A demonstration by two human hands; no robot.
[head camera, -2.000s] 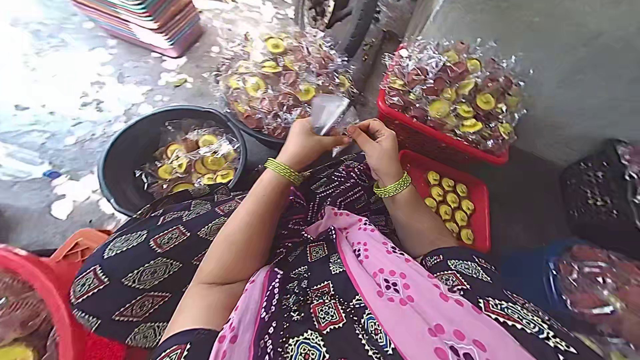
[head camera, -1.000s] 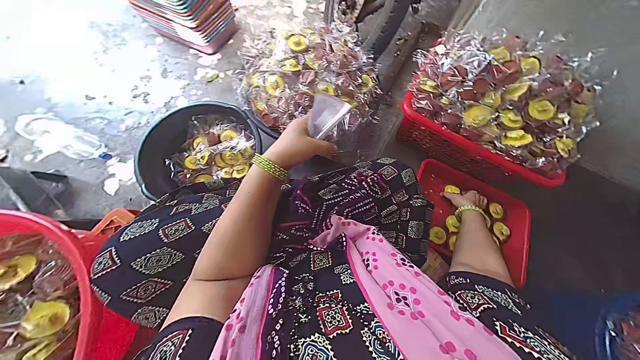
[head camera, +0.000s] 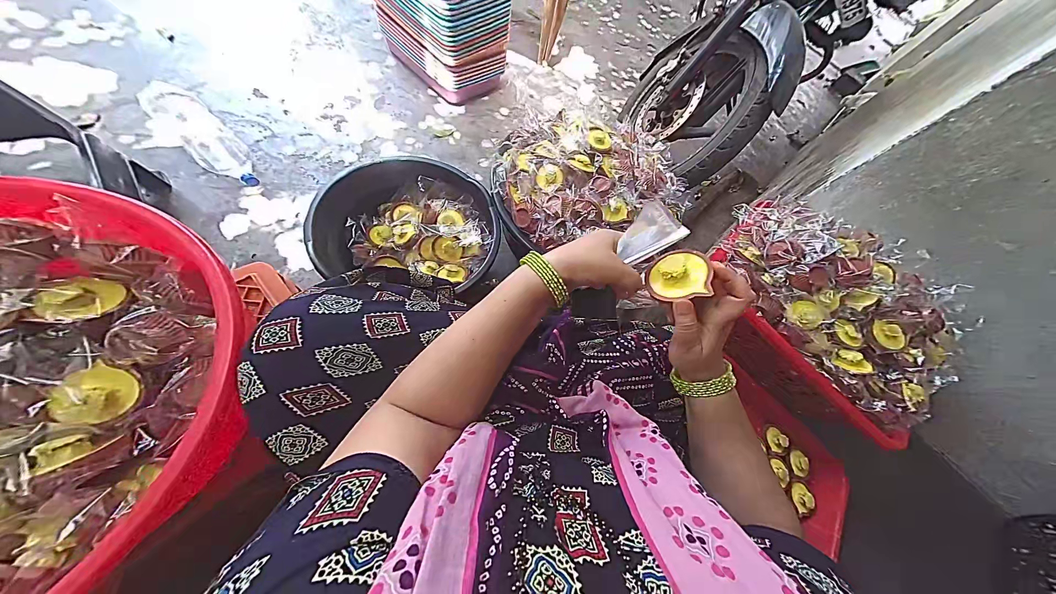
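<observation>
My left hand (head camera: 596,262) grips a clear plastic bag (head camera: 652,234), or a small stack of bags, pointing up and right. Close beside it, my right hand (head camera: 711,318) holds a clay diya lamp with yellow filling (head camera: 680,275) between thumb and fingers, at the bag's lower edge. Under my right forearm, unwrapped yellow-filled lamps (head camera: 800,497) lie in a red tray (head camera: 832,487). Wrapped lamps (head camera: 858,330) are heaped in a red crate (head camera: 866,429) to the right. More wrapped lamps (head camera: 577,177) are piled ahead of my hands.
A black tub (head camera: 330,206) with wrapped lamps stands left of centre. A big red tub (head camera: 219,330) of wrapped lamps is at the left. Beyond are stacked coloured trays (head camera: 450,49), a motorcycle wheel (head camera: 709,99) and a plastic bottle (head camera: 194,128). A wall (head camera: 973,198) borders the right.
My right hand has come from the red tray, where it was a second ago, to beside my left hand, and now holds a lamp. My left hand still holds the plastic.
</observation>
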